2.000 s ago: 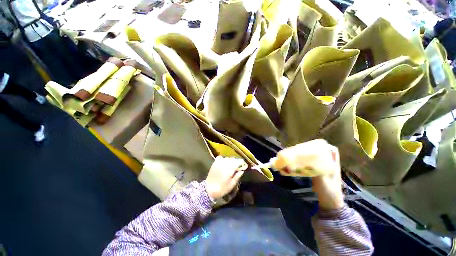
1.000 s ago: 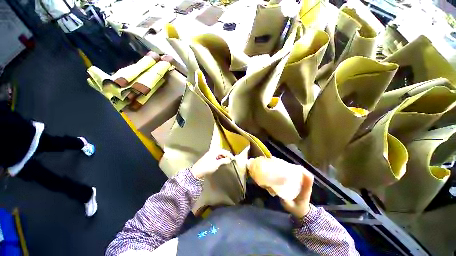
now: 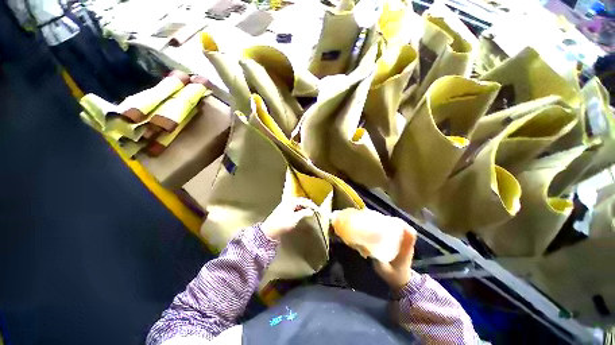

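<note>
An unfinished bag body (image 3: 253, 175), grey-beige outside and yellow inside, stands in front of me, its opening facing up. My left hand (image 3: 284, 217) pinches its rim near the close end. My right hand (image 3: 398, 259) is closed around a pale, rounded squeeze bottle (image 3: 364, 232), just right of that rim. Glare blurs the line between bottle and fingers. The nozzle tip cannot be made out, so contact with the edge is unclear. A small dark tab (image 3: 229, 165) is on the body's outer side.
Many bag bodies (image 3: 431, 148) crowd the worktable to the right. Yellow panels with brown bands (image 3: 158, 111) lie on a carton (image 3: 192, 151) at the left. A metal table edge (image 3: 472, 259) runs to the lower right. A dark aisle with a yellow line (image 3: 152, 185) is at the left.
Since two seconds ago, the right hand and bottle have moved left, close to my left hand, and the near panel is folded differently. The walking person's legs have left the view. The camera has shifted.
</note>
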